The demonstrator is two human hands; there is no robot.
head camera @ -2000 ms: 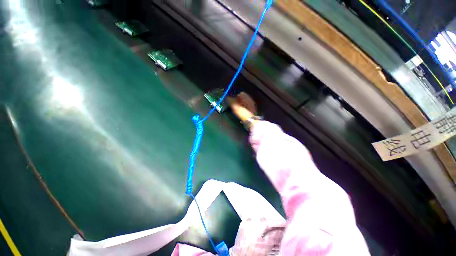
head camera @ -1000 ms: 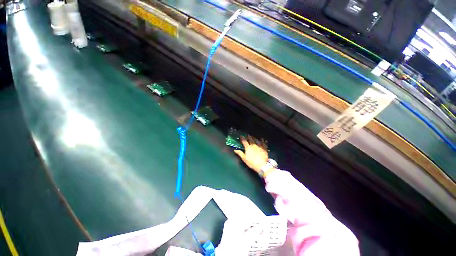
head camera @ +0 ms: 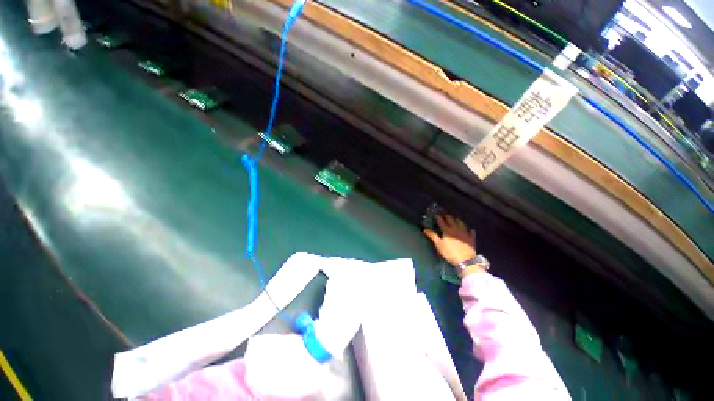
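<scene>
My right hand (head camera: pixel 454 239) is over the dark conveyor strip, palm down with fingers spread. Its fingertips are at a small circuit board (head camera: pixel 431 215); contact and any label there cannot be told. Another green board (head camera: pixel 337 180) lies up-left of it, in a spaced row. White label sheets (head camera: pixel 391 313) are low in the centre, with a long white backing band (head camera: pixel 211 337) trailing left. A blue wrist strap (head camera: pixel 315 338) circles my left wrist. My left hand (head camera: pixel 338 315) is washed out against the sheets it holds; its fingers cannot be made out.
A thin blue coiled cord (head camera: pixel 252 207) hangs from the shelf rail to my left wrist. The shiny green bench (head camera: pixel 149 219) lies left of the row. The wood-edged shelf (head camera: pixel 423 66) carries a hanging paper tag (head camera: pixel 517 129). More boards (head camera: pixel 587 342) lie at lower right. White rolls are upper left.
My right hand has moved right and down along the row to another board. The sheets and left wrist strap show higher and more fully. The view has shifted, moving boards and tag left.
</scene>
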